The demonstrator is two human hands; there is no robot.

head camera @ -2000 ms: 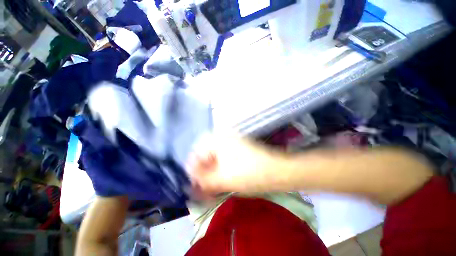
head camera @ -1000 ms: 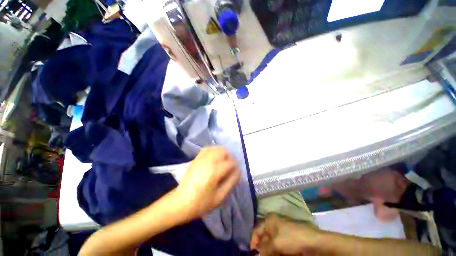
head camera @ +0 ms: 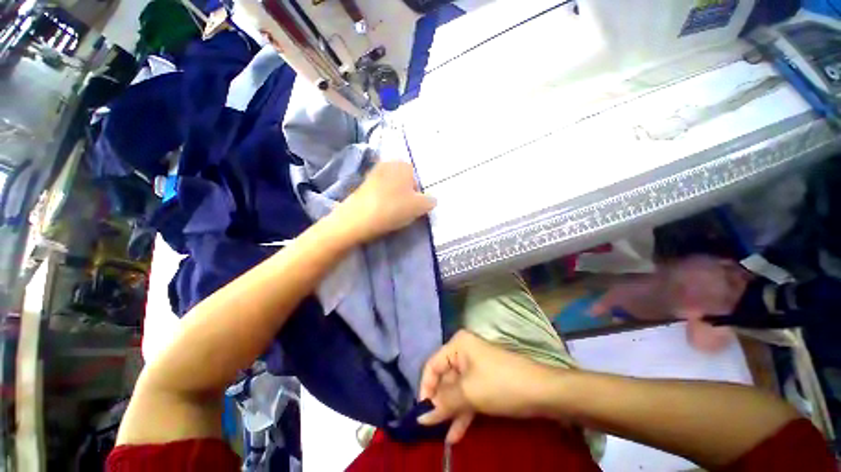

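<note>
A navy garment (head camera: 240,212) lies on the table left of the machine, its pale grey-blue side (head camera: 410,295) up along a straight edge that runs from the presser foot (head camera: 378,109) down over the table's front edge. My left hand (head camera: 392,201) rests on the pale cloth just below the needle area, fingers curled at the edge; what its fingertips do underneath is hidden. My right hand (head camera: 456,383) is low by my lap and pinches the lower navy corner of the garment.
The white sewing machine (head camera: 553,46) fills the top. A ruler tape (head camera: 590,212) runs along the table's front edge. A tray (head camera: 811,55) with a blue tool is at the upper right. Pinkish items and dark cloth lie below the table at right. Heaped navy pieces are behind left.
My left hand has moved up along the cloth towards the needle. My right hand shows higher in view, at the garment's lower corner. The view has shifted, and the control panel has left it.
</note>
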